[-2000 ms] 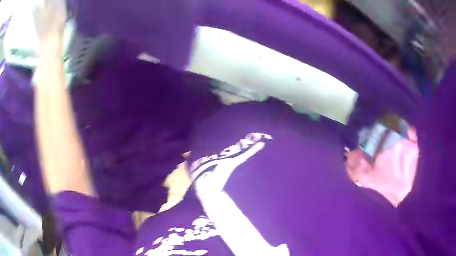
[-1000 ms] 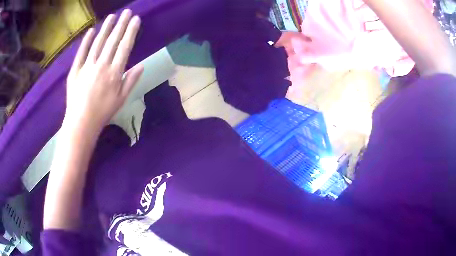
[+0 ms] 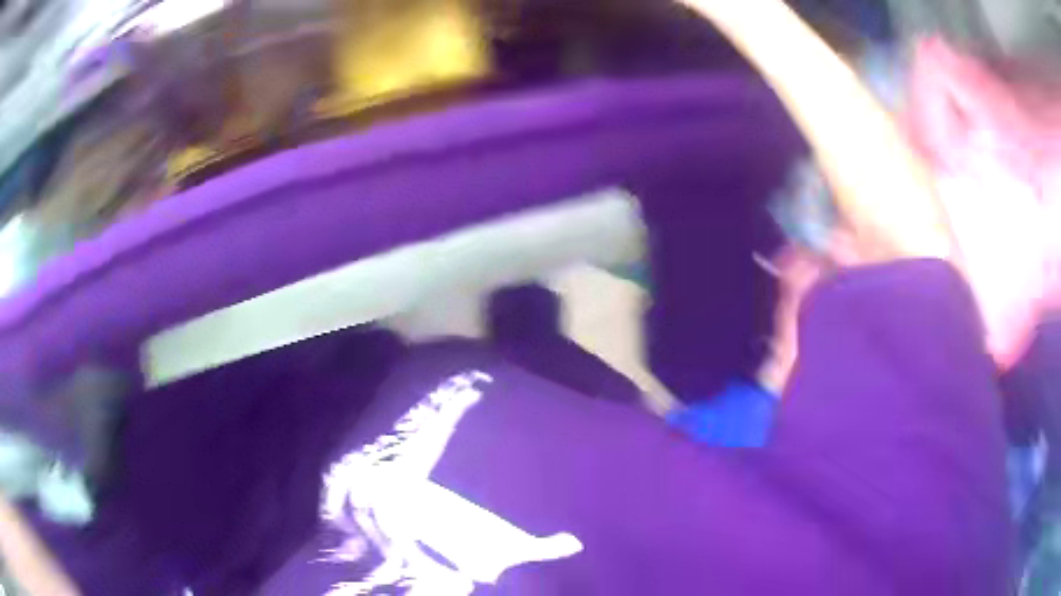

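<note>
The padded purple pressing table edge (image 3: 349,186) curves across the upper view, with a long pale panel (image 3: 396,274) below it. Dark purple cloth (image 3: 710,279) hangs over the edge right of centre, and more dark cloth (image 3: 209,466) lies at the lower left. My right forearm (image 3: 861,140) reaches up past the table's right part, and its hand is cut off by the top edge. A strip of my left forearm (image 3: 35,559) shows at the lower left corner, and its hand is out of the picture. The frame is blurred.
A yellow tray or rack (image 3: 407,47) is beyond the table. Pink pieces (image 3: 989,175) are heaped at the right. Part of a blue plastic crate (image 3: 731,416) shows low right of centre. A blurred pale green thing (image 3: 58,483) is at the left edge.
The view has swung left. My left hand, flat on the table edge before, has left the picture. My right forearm shows nearer the centre; the pink pieces sit farther right, and less of the crate shows.
</note>
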